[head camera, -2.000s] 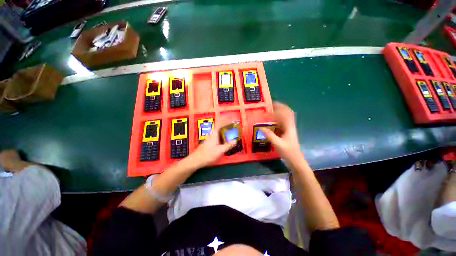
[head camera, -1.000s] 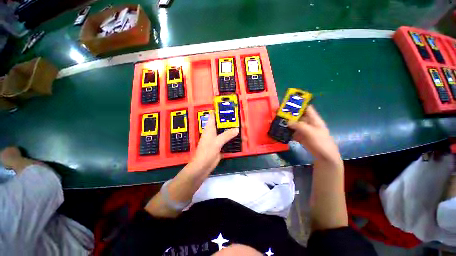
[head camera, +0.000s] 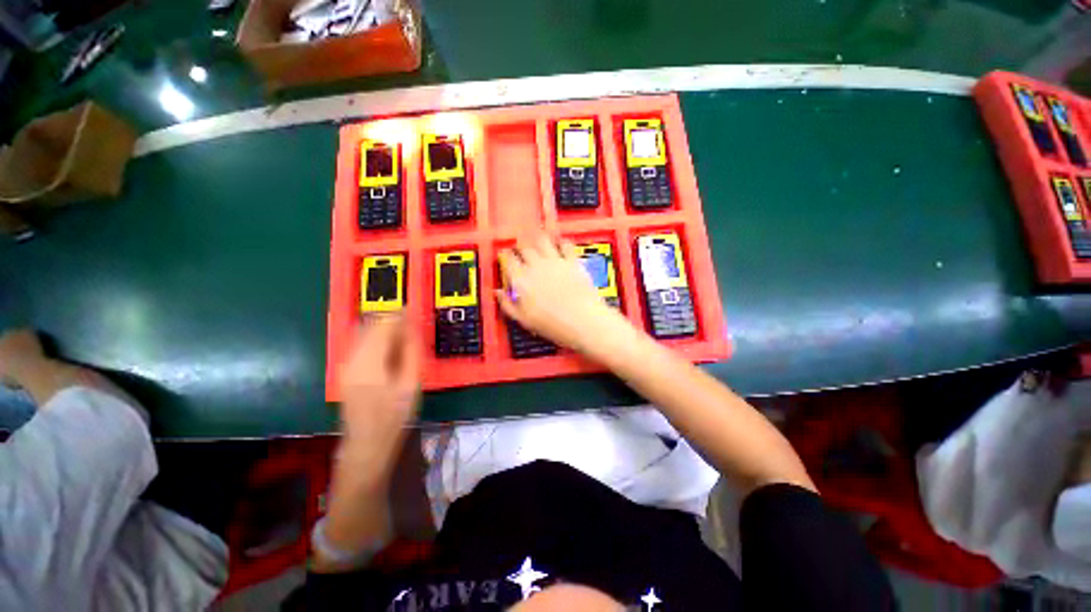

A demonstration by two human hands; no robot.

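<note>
The red tray (head camera: 349,245) lies on the green bench in front of me, with two rows of keypad phones. Its top middle pocket is empty. The two upper right phones have white screens, and the lower right phone (head camera: 665,285) has a lit screen. The left phones have dark screens. My right hand (head camera: 553,291) is over the lower middle phone (head camera: 530,342), fingers on its upper part; its grip is hidden. My left hand (head camera: 383,365), blurred, is over the lower part of the lower left phone (head camera: 383,283); its fingers are unclear.
A brown box (head camera: 329,57) with white-silver parts is at the back left, and another brown box (head camera: 78,155) is at the far left. A second red tray (head camera: 1023,179) with phones is at the right edge. Persons' sleeves (head camera: 102,478) show at both sides.
The two phones I held are now in the lower right pockets. My right hand has moved left to the lower middle pocket, and my left hand has moved left to the lower left phone.
</note>
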